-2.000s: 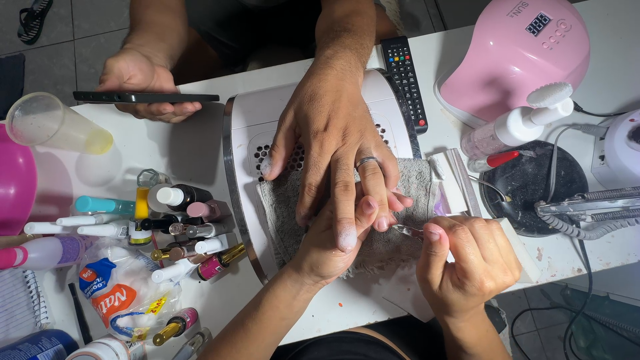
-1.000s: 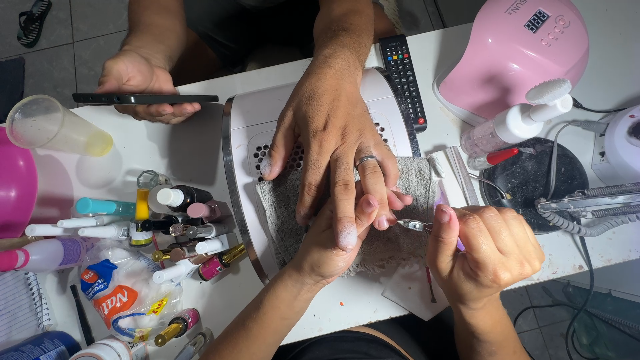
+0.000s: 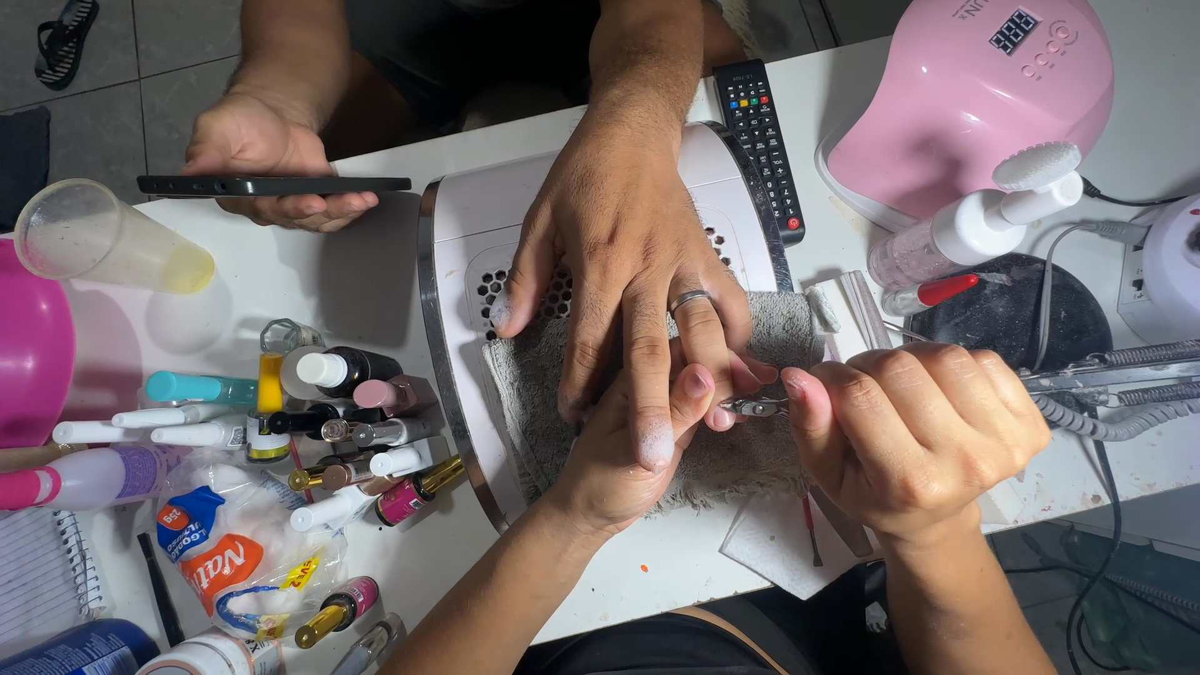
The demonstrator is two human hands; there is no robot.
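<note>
My left hand (image 3: 623, 459) holds a finger of another person's hand (image 3: 623, 253), which wears a ring and has foam on two fingertips. Metal cuticle nippers (image 3: 755, 406) are gripped in my right hand (image 3: 914, 436); their tip is at that held fingertip. Under the hands lies a grey towel (image 3: 778, 328), draped over the front of a white nail dust collector (image 3: 506, 225) with honeycomb vents. The nippers' handles are mostly hidden inside my right fist.
The other person's second hand (image 3: 272, 159) holds a phone (image 3: 272, 186). Nail polish bottles (image 3: 403, 497) and a cotton bag (image 3: 234, 544) crowd the left. A remote (image 3: 759, 150), pink nail lamp (image 3: 975, 103), pump bottle (image 3: 937, 239) and coiled cord (image 3: 1116, 422) lie to the right.
Compared with two seconds ago, my right fist is turned and closed differently around the nippers, knuckles upward. My left hand and the other person's hands have hardly moved.
</note>
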